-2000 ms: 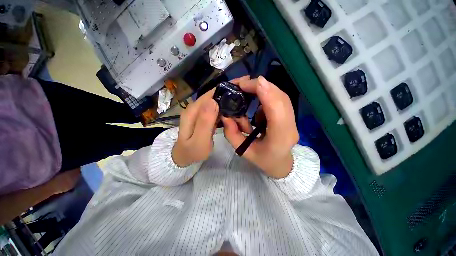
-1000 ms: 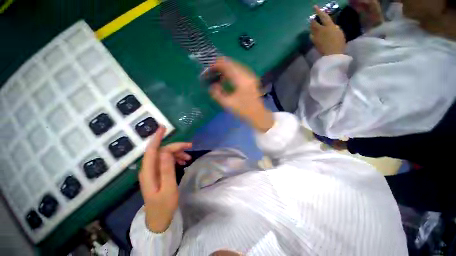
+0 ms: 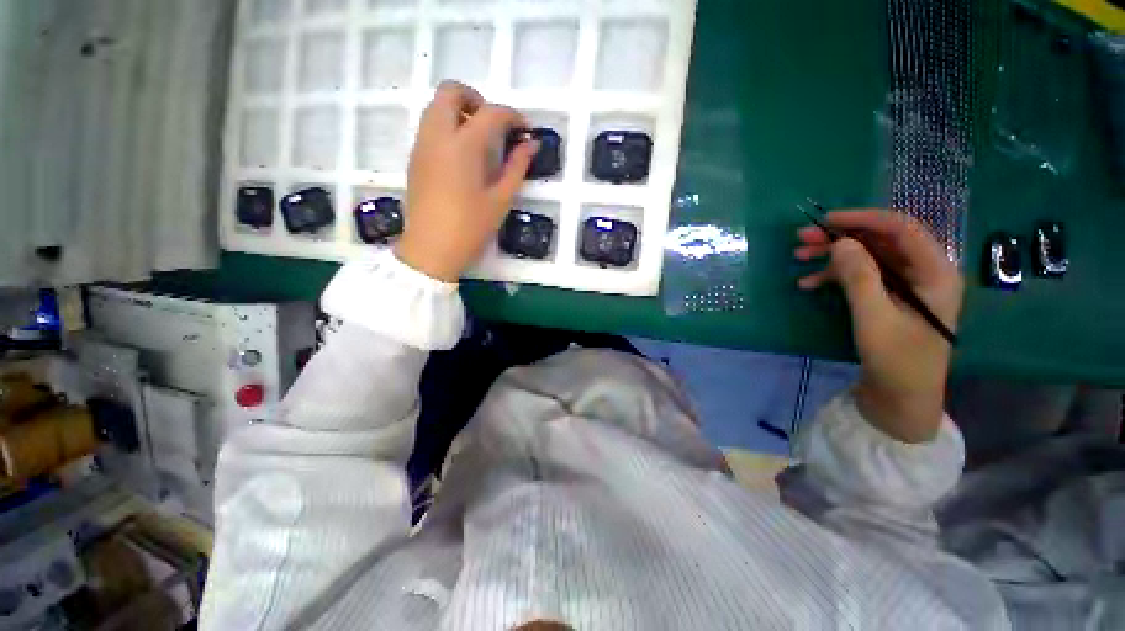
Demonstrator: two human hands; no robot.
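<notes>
My left hand (image 3: pixel 459 179) is over the foam tray (image 3: pixel 651 265), its fingers on a black housing (image 3: pixel 540 153) in a pocket of the second row from the near edge. Other black housings (image 3: pixel 609 242) sit in pockets of the near row, and one more (image 3: pixel 621 157) is in the second row. Part of the near row is hidden behind my left hand. My right hand (image 3: pixel 891 290) holds slim dark tweezers (image 3: pixel 910 296), tips pointing up and left, above the green mat right of the tray. The tweezer tips touch nothing visible.
An adhesive-part strip (image 3: pixel 707 265) lies right of the tray at the bench edge. A dotted part sheet (image 3: pixel 928 136) lies beyond my right hand. Two shiny black pieces (image 3: pixel 1004 260) are on the mat at right. The pale press (image 3: pixel 185 333) with its red button (image 3: pixel 251 394) is at lower left.
The view has swung from the press to the bench. The housing held in both hands is no longer between them. My left hand is now at the tray; my right hand is over the mat.
</notes>
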